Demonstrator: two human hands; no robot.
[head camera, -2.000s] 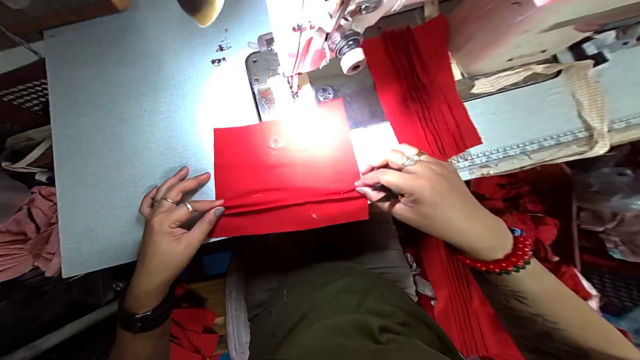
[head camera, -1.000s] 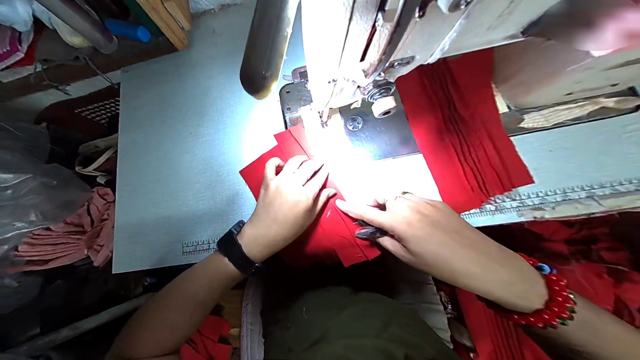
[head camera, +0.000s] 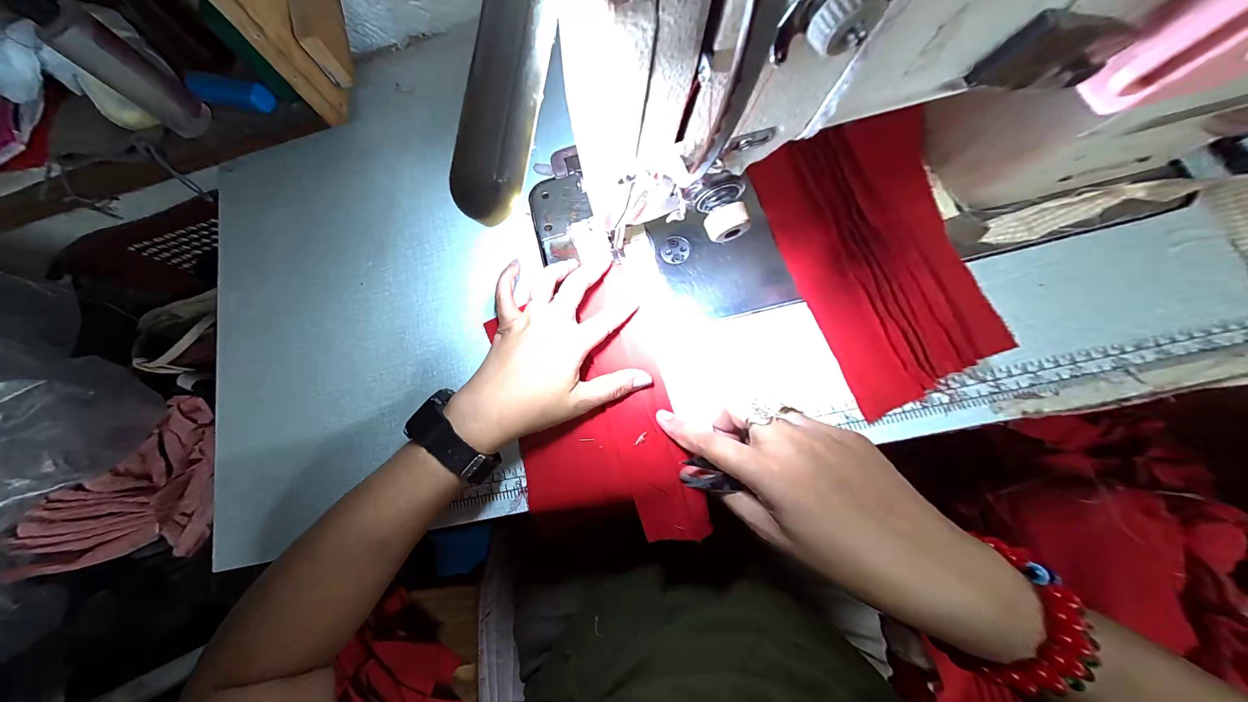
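Observation:
A red fabric piece (head camera: 595, 468) lies under the needle and presser foot (head camera: 618, 239) of a sewing machine (head camera: 653, 88), its near end hanging over the table edge. My left hand (head camera: 556, 351) rests on it with fingers spread, the fingertips close to the foot and partly lost in glare. My right hand (head camera: 790, 468) has its index fingertip at the fabric's right edge and its other fingers curled around a small dark tool (head camera: 710, 478), mostly hidden, whose kind I cannot tell.
A stack of red fabric strips (head camera: 877, 263) lies right of the needle, under the machine arm. A grey cylindrical lamp (head camera: 497, 117) hangs left of the machine head. A printed measuring tape (head camera: 1072, 366) runs along the front edge of the table (head camera: 322, 322). Pink cloth (head camera: 146, 487) lies at far left.
The red fabric has been turned and now runs lengthwise toward the needle. My left hand has moved from its left corner onto its top, near the foot. The dark tool shows in my right hand.

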